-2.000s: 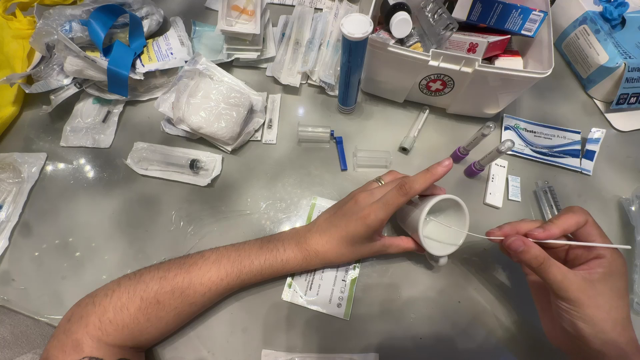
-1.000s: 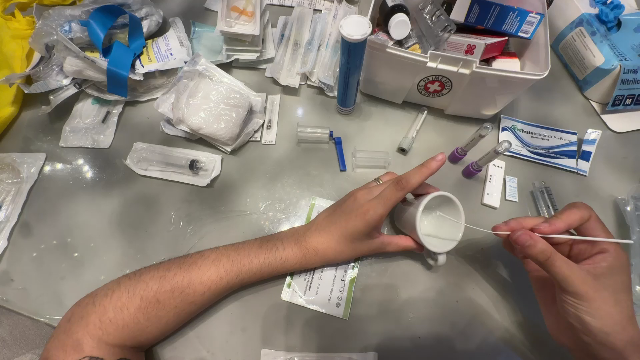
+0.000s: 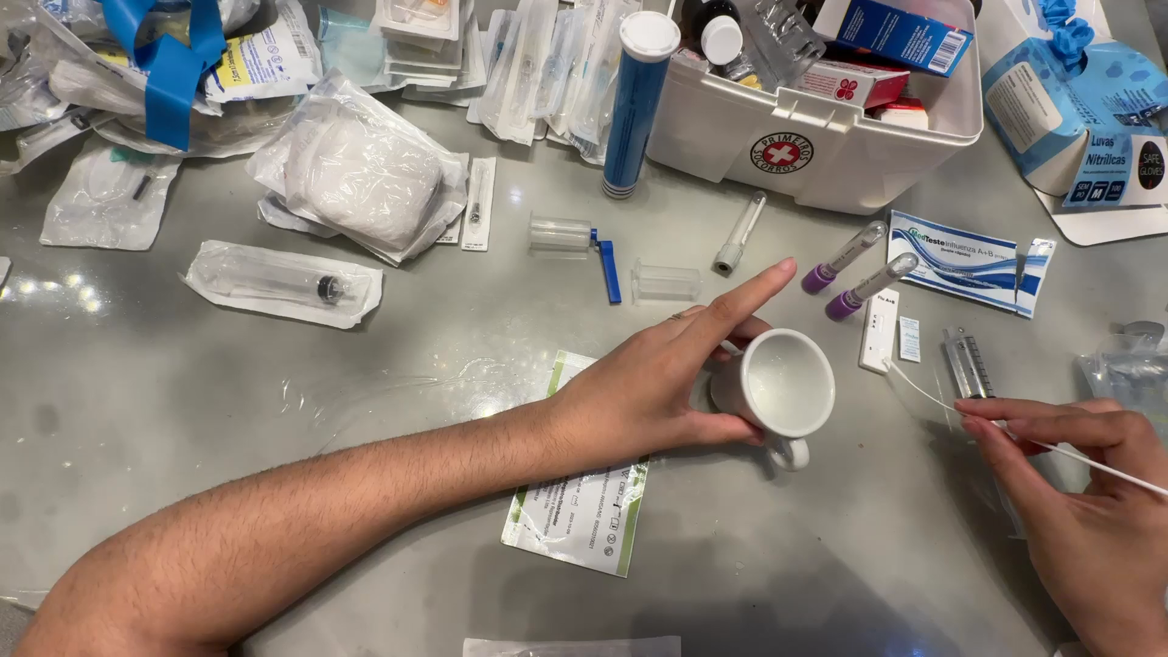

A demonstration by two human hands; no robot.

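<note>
A small white cup, tilted with its mouth toward the camera, is held by my left hand, thumb below and fingers behind, index finger pointing out. My right hand pinches the shaft of a thin white swab, slightly bent. The swab's tip appears at the lower end of a white test cassette; whether it touches I cannot tell. A small white sachet lies beside the cassette. Two purple-capped tubes lie just above. A syringe lies near my right fingertips, partly hidden.
A white first-aid box full of medicine packs stands at the back, beside a blue tube container and a glove box. Wrapped gauze and a packaged syringe lie left. A foil pouch lies under my left wrist.
The swab's tip was inside the cup in both earlier frames; now it is out, at the test cassette to the right. My left hand still holds the cup.
</note>
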